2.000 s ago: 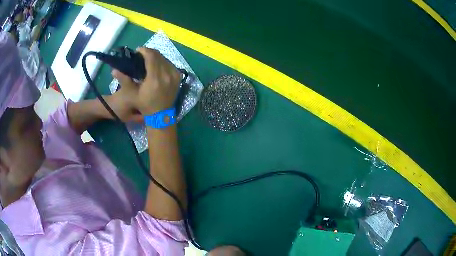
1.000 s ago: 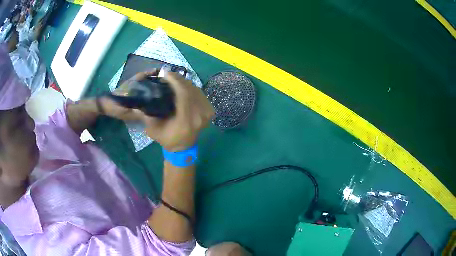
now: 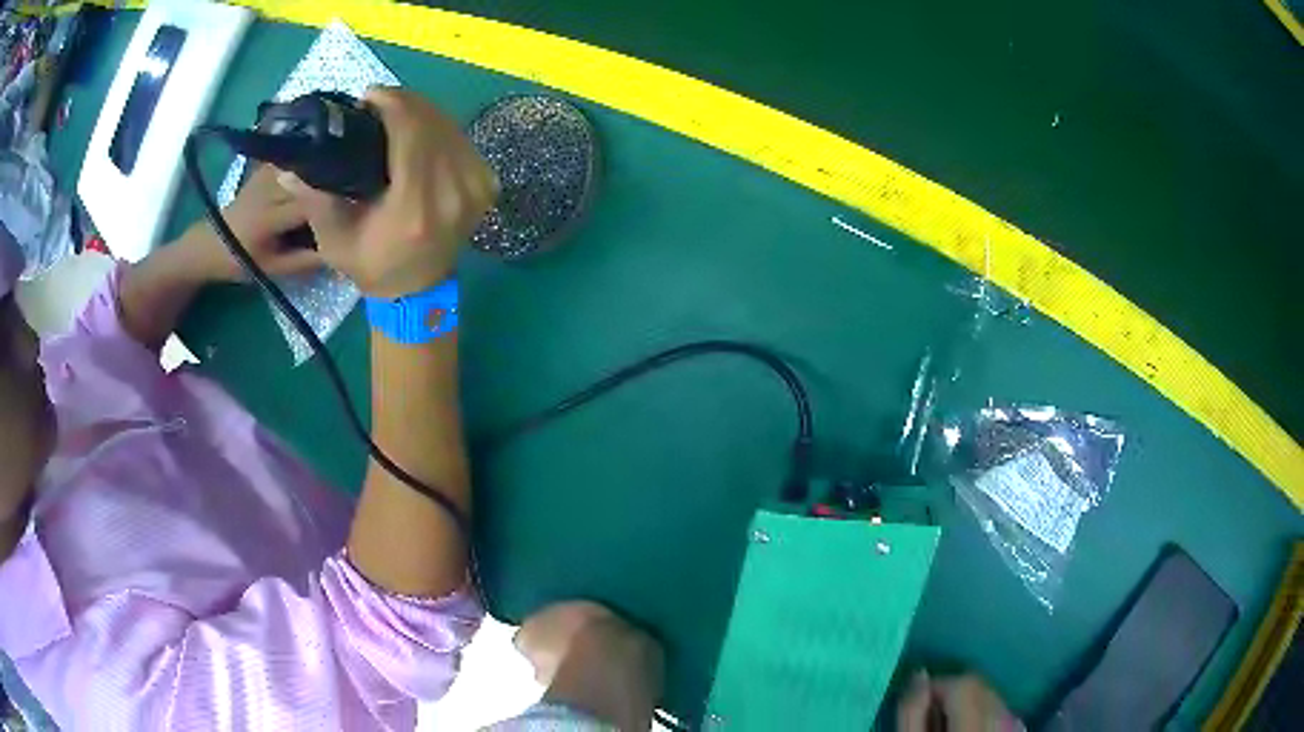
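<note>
A rounded patch of bare skin, seemingly my left hand (image 3: 594, 661), is cut off by the bottom edge; its fingers cannot be made out. Fingertips, seemingly of my right hand (image 3: 955, 704), show at the bottom edge between the green metal box (image 3: 822, 615) and a dark flat slab (image 3: 1156, 644); whether they hold anything is hidden. Another person in pink (image 3: 215, 529), with a blue wristband, grips a black electric screwdriver (image 3: 332, 143) over the silvery mat (image 3: 336, 60). Those hands hide most of the work under it.
A round dish of tiny screws (image 3: 536, 172) lies beside the mat. A white foam tray (image 3: 215, 43) with a dark inset is at upper left. A crinkled clear bag (image 3: 1037, 486) lies right of the box. A black cable (image 3: 687, 350) curves from the box. A yellow edge (image 3: 858, 157) borders the dark belt.
The view has shifted, so the worktop things stand further left and up, and more of the box and slab shows. Fingertips have appeared at the bottom right. The other person's screwdriver hand has moved.
</note>
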